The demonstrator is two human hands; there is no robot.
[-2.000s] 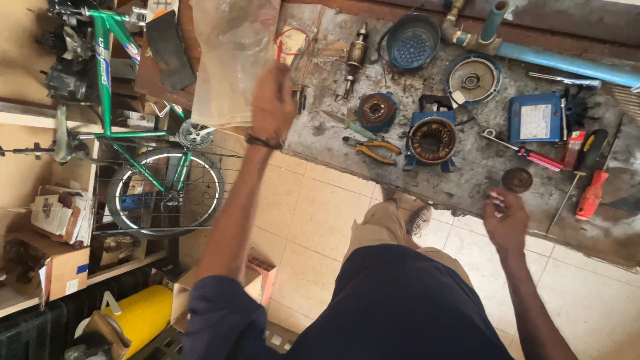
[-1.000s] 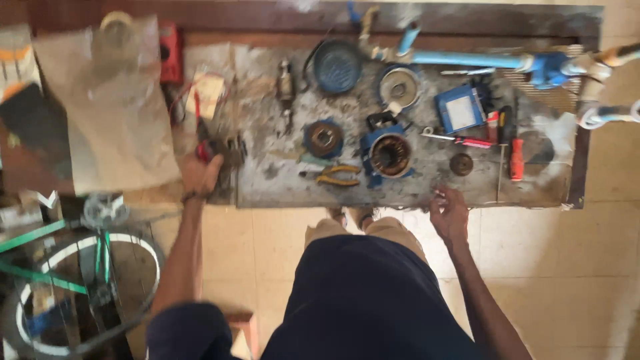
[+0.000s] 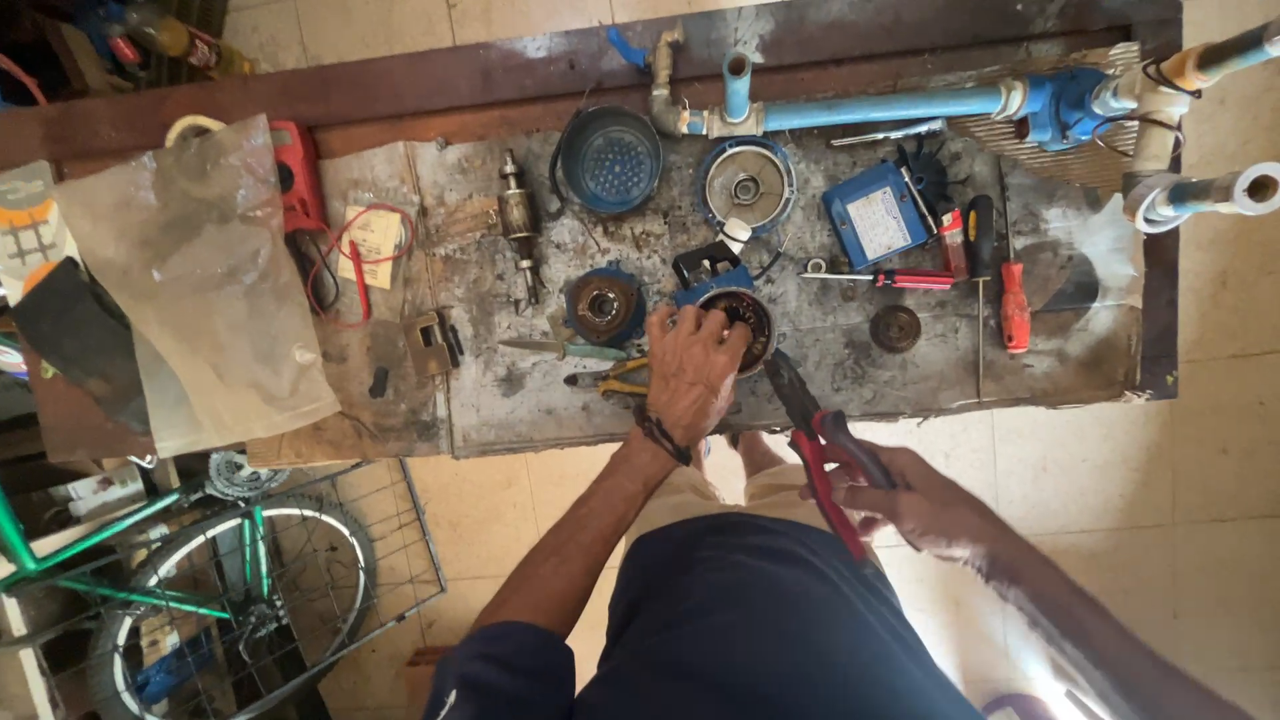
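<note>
My left hand (image 3: 693,370) lies over the blue motor housing with copper windings (image 3: 757,325), its fingertips at the opening; whether they grip anything is hidden. In my right hand (image 3: 885,495) are red-and-black-handled pliers (image 3: 800,400), their dark jaws beside the housing's lower right edge. Left of the housing sits a round motor end cover (image 3: 604,305). Yellow-handled pliers (image 3: 622,378) and a knife (image 3: 575,350) lie below it. A motor rotor (image 3: 519,225) rests farther left. The small round dark part (image 3: 895,329) lies on the bench to the right.
Behind the housing are a blue bowl-shaped cover (image 3: 611,160), another end cover (image 3: 748,185) and a blue pipe (image 3: 880,108). A blue box (image 3: 878,215), screwdrivers (image 3: 1015,305) and a fan (image 3: 925,175) lie right. A red multimeter (image 3: 297,180) and plastic bag (image 3: 200,290) lie left.
The small round part, near my right hand two seconds ago, now lies on the bench. The red-handled pliers, at my left hand one second ago, are now in my right. My left hand has moved right onto the housing.
</note>
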